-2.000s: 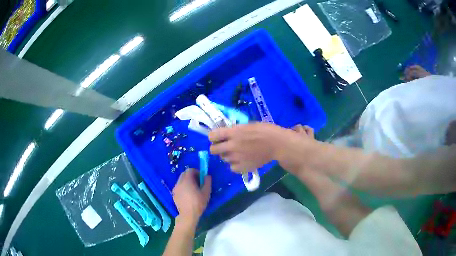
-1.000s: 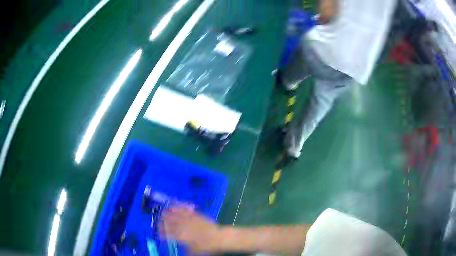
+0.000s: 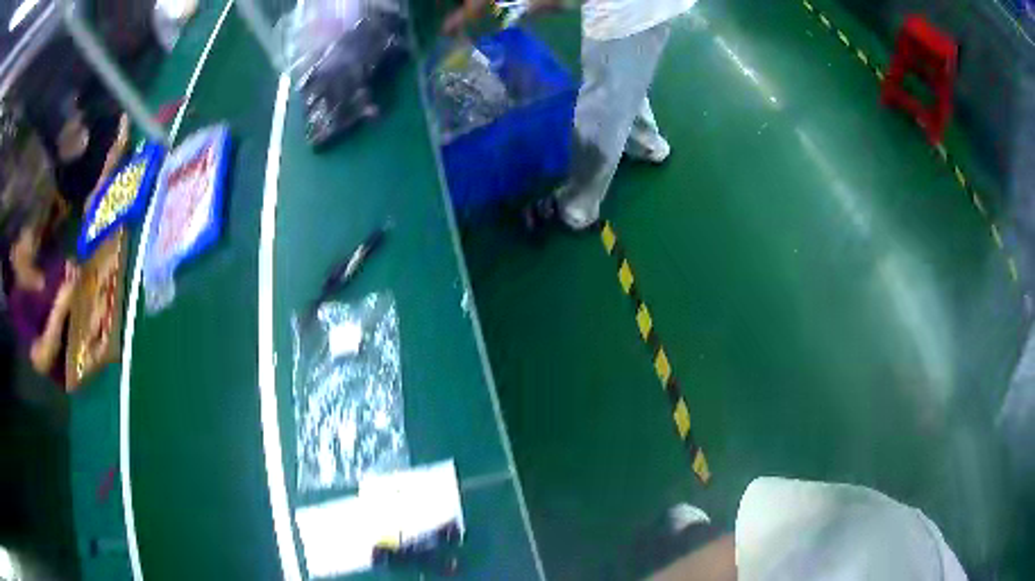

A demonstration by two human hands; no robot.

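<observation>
Neither of my hands is in view. Only my right forearm and white sleeve show at the bottom edge. Nearest on the green bench lies a white paper sheet [image 3: 329, 539] with a paler slip [image 3: 411, 499] on it. A dark cluster [image 3: 422, 542] lies at the sheet's lower edge. A clear plastic bag [image 3: 352, 420] lies flat beyond the sheet, with a small white label [image 3: 345, 337] on it. A slim black item [image 3: 354, 263], blurred, lies beyond the bag.
Dark filled bags [image 3: 346, 85] lie farther up the bench. A person in white stands by a large blue bin [image 3: 511, 153] in the aisle. Blue trays [image 3: 216, 216] and other people are at far left. A red stool [image 3: 922, 74] stands far right beside yellow-black floor tape.
The view has swung right and up along the bench. The blue parts bin and both my hands have left the picture. The sheet and bag now sit lower in view.
</observation>
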